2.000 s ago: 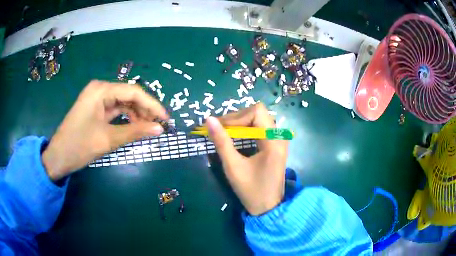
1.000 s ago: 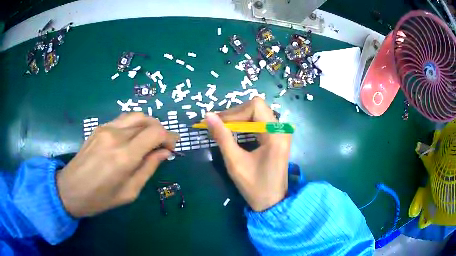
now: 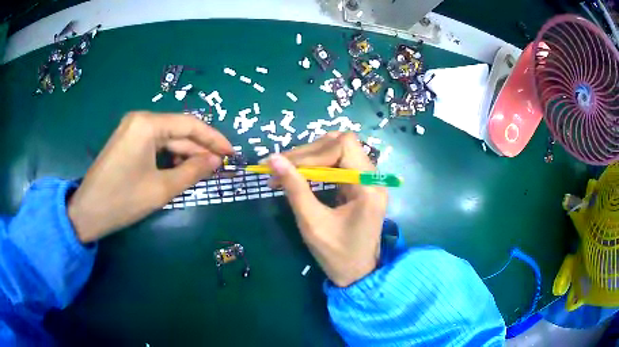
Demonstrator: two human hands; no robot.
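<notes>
My left hand [image 3: 153, 169] pinches a small dark circuit board [image 3: 234, 161] between thumb and fingertips. My right hand [image 3: 336, 203] holds a slim yellow pencil-like tool with a green end [image 3: 326, 174], its tip at the board. Tight rows of tiny white pieces [image 3: 237, 190] lie on the green mat below both hands, partly hidden by them. Loose white pieces [image 3: 248, 120] lie scattered above the rows. A single board with dark leads [image 3: 229, 254] lies nearer to me.
Board piles lie at the upper left [image 3: 68, 68] and upper centre-right [image 3: 407, 64]. A white paper sheet [image 3: 461, 98], pink fan [image 3: 577, 95], yellow fan [image 3: 604, 237] and coiled blue cord [image 3: 536, 278] are at right. A white rail [image 3: 203, 12] runs along the back.
Since one second ago, my left hand has lifted and turned, bringing its board up to the tool tip. The yellow tool has shifted slightly left.
</notes>
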